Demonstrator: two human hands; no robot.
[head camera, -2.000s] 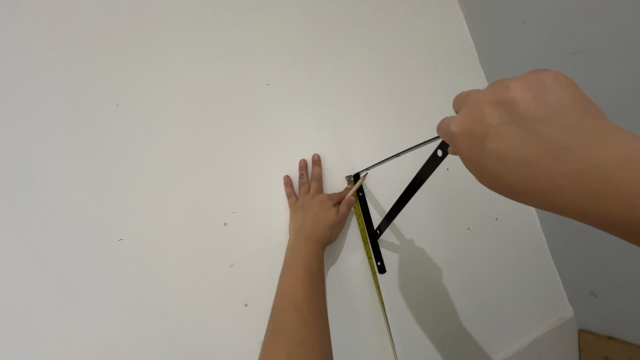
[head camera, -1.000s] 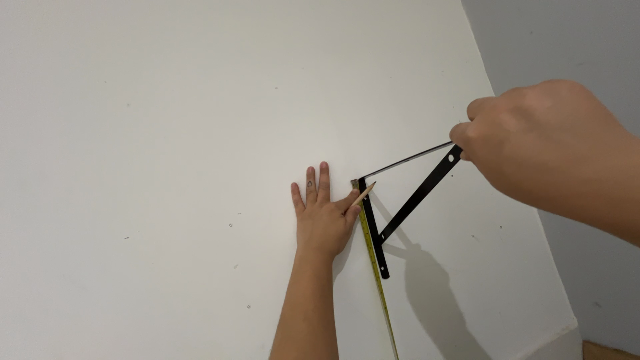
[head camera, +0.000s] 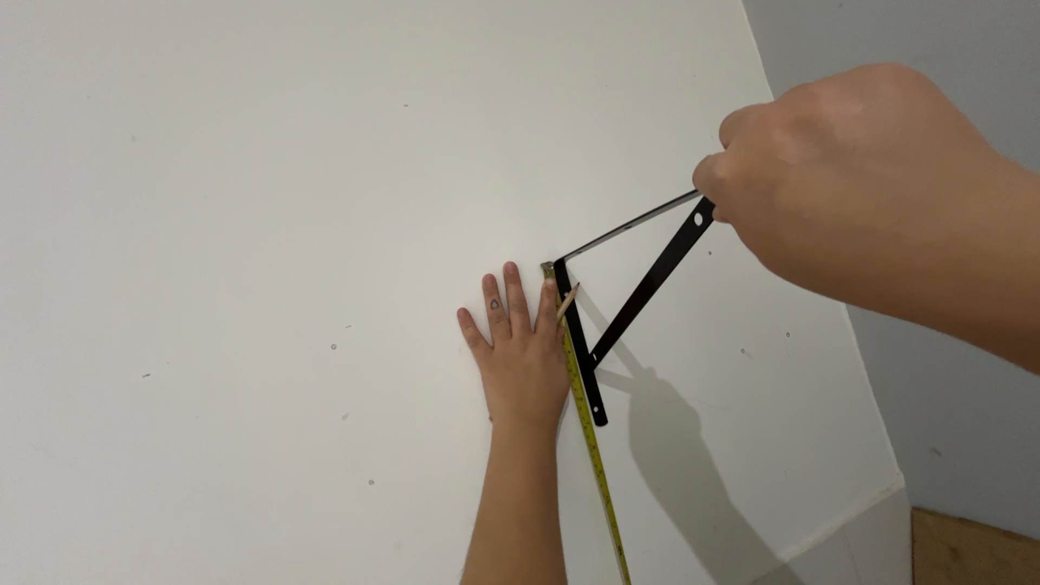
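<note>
A black metal shelf bracket (head camera: 655, 280) with a diagonal brace has its flat plate against the white wall. My right hand (head camera: 837, 154) is closed on the bracket's outer end at the upper right. My left hand (head camera: 524, 357) lies spread on the wall, left of the plate, its index fingertip on the yellow tape measure blade (head camera: 597, 463) near the metal end hook. That blade runs along the plate's left side and down out of view. A pencil (head camera: 569, 301) sticks out between my left thumb and index finger, its tip over the plate; the thumb is mostly hidden.
The white wall (head camera: 244, 244) bears several small holes and marks. A grey wall (head camera: 934, 390) meets it at a corner on the right. At the lower right are a pale skirting strip (head camera: 853, 528) and a brown surface (head camera: 975, 552). My arm's shadow falls below the bracket.
My left index finger has moved onto the tape near its hook, where before it held the pencil off to the side. My right hand keeps hold of the bracket.
</note>
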